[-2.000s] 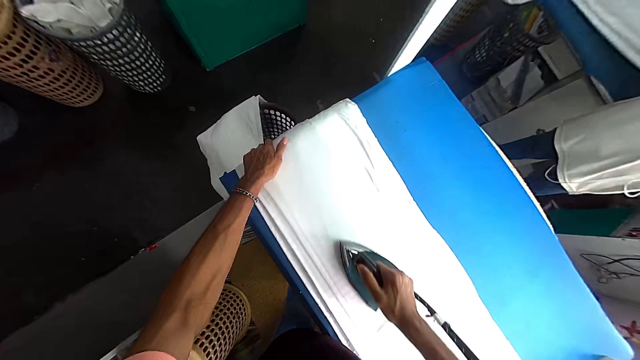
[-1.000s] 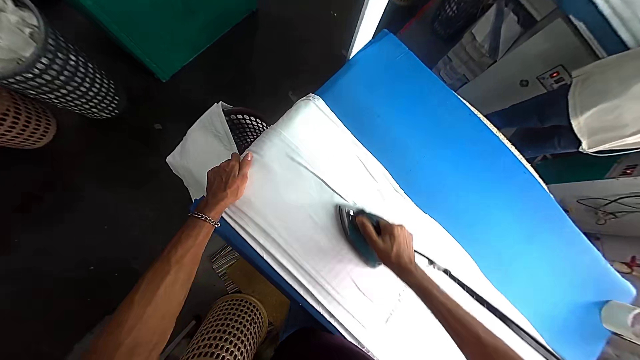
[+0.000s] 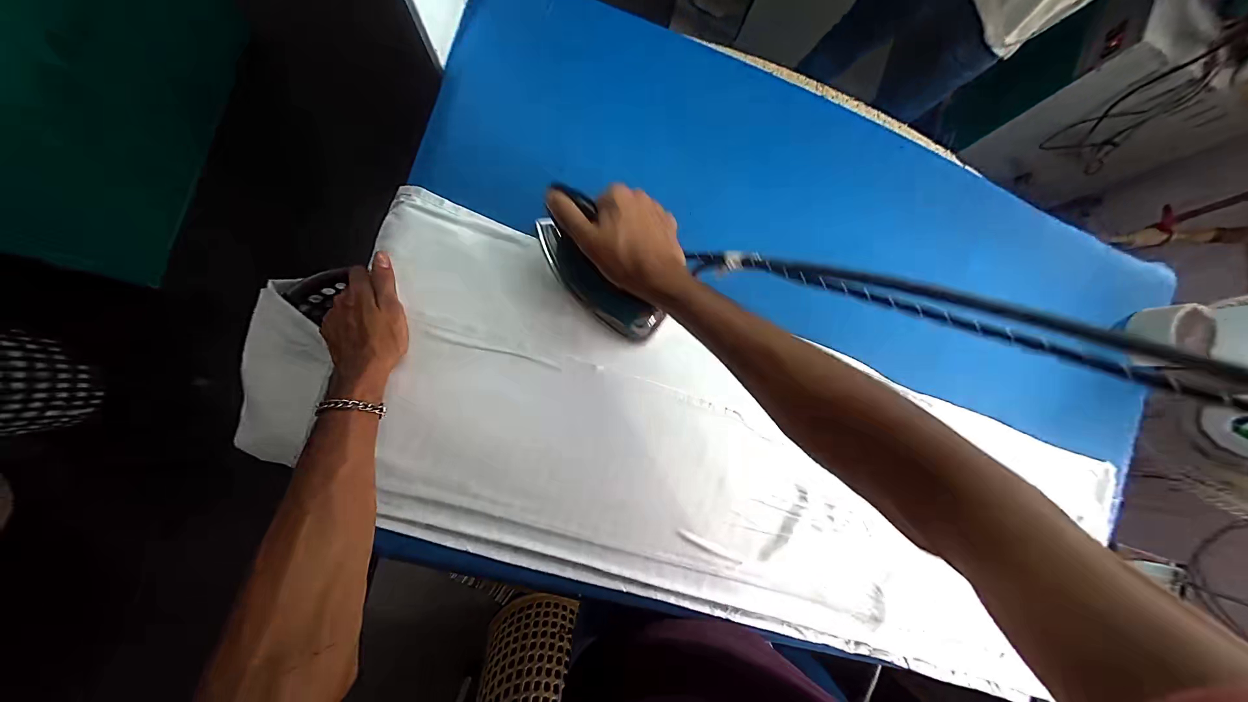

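Observation:
White folded cloth (image 3: 546,419) lies lengthwise along the blue padded ironing table (image 3: 624,127), with faint creases in it. My right hand (image 3: 624,239) grips the handle of a dark green iron (image 3: 595,292), whose soleplate rests at the cloth's far edge beside the blue cover. From the iron a dark hose and cord (image 3: 877,288) run off to the right. At the cloth's left end my left hand (image 3: 368,317) presses on the edge, fingers slightly apart. More white fabric (image 3: 278,380) hangs there, beside the dark rim of a perforated basket (image 3: 317,292).
A green box-like object (image 3: 107,136) stands at the upper left, a dark perforated basket (image 3: 44,380) below it. A tan woven basket (image 3: 531,648) is under the near table edge. Beyond the far edge stands a person in jeans (image 3: 877,49). Loose cables (image 3: 1102,127) hang at the right.
My right hand has moved the iron from the middle of the cloth to its far edge. My left hand stays at the cloth's left end. The view has turned and come closer.

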